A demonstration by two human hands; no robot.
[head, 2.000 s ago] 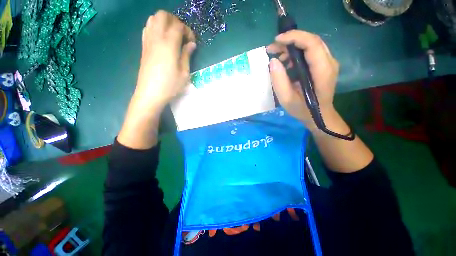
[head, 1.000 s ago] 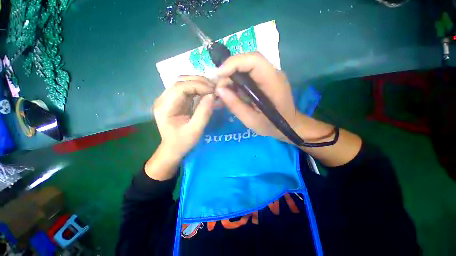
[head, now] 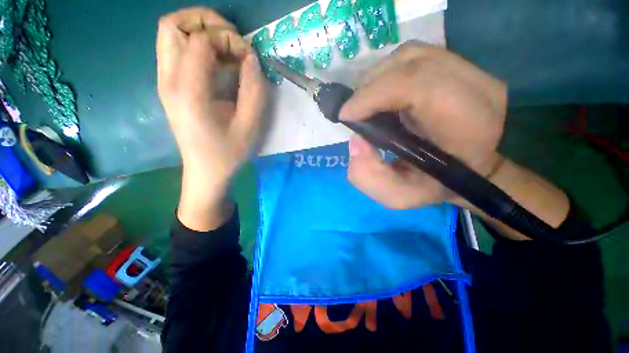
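The green PCB panel strip (head: 314, 38) lies on the white work block (head: 303, 117) at the bench edge. My right hand (head: 427, 117) grips the soldering iron (head: 427, 155) like a pen. Its metal tip points up and left at the strip's left end. My left hand (head: 210, 89) is at the strip's left end, thumb and fingertips pinched together beside the iron's tip. A tiny component may be between them, but it is too small to make out. Whether the tip touches the board cannot be told.
A green heap of PCB panels (head: 41, 69) lies at the far left of the bench, with a dark object (head: 58, 153) below it. The blue apron (head: 352, 227) spans from my lap to the bench edge. Boxes (head: 86, 245) and a small stool (head: 138, 265) stand lower left.
My hands were together in front of the block; now they are apart, the left at the strip's left end and the iron's tip brought there. The view has moved closer to the strip.
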